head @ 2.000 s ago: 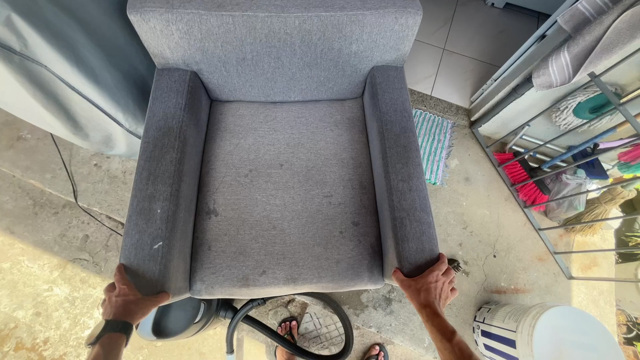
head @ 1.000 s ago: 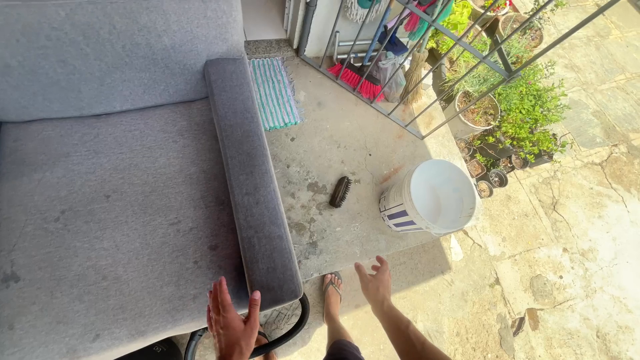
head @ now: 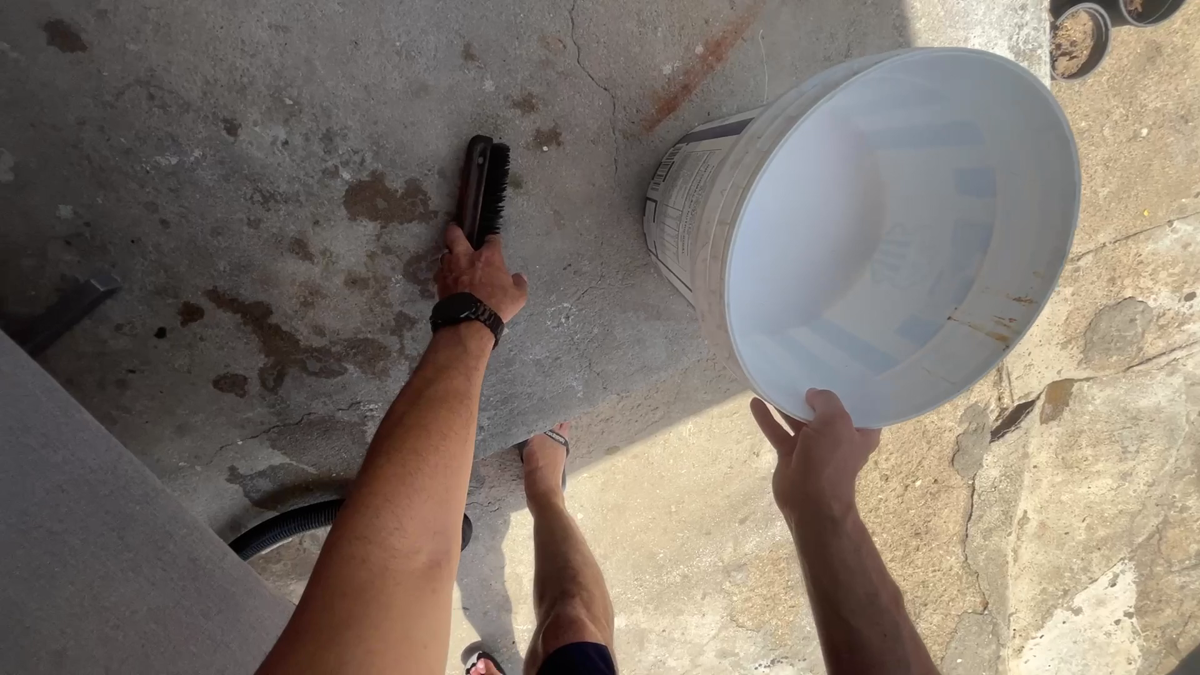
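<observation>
My left hand [head: 480, 277], with a dark watch on its wrist, grips the near end of a black-bristled scrub brush [head: 485, 187] at the concrete floor. The brush's bristles face right. At the right, my right hand [head: 820, 450] pinches the near rim of a large white plastic bucket [head: 994, 234], with the thumb over the rim. The bucket bears a printed label and holds whitish, cloudy content low inside; whether it is liquid cannot be told.
The grey upholstered armchair [head: 112, 544] fills the lower left corner. A black ribbed hose [head: 286, 527] curves beside it, behind my left forearm. My sandalled foot [head: 546, 459] stands near the step's edge. Small plant pots [head: 1078, 42] are at the top right.
My hands have left the armchair's arms, where they were two seconds ago. The left now holds the brush that lay on the floor, and the right has taken the bucket's rim. The view has moved nearer the floor.
</observation>
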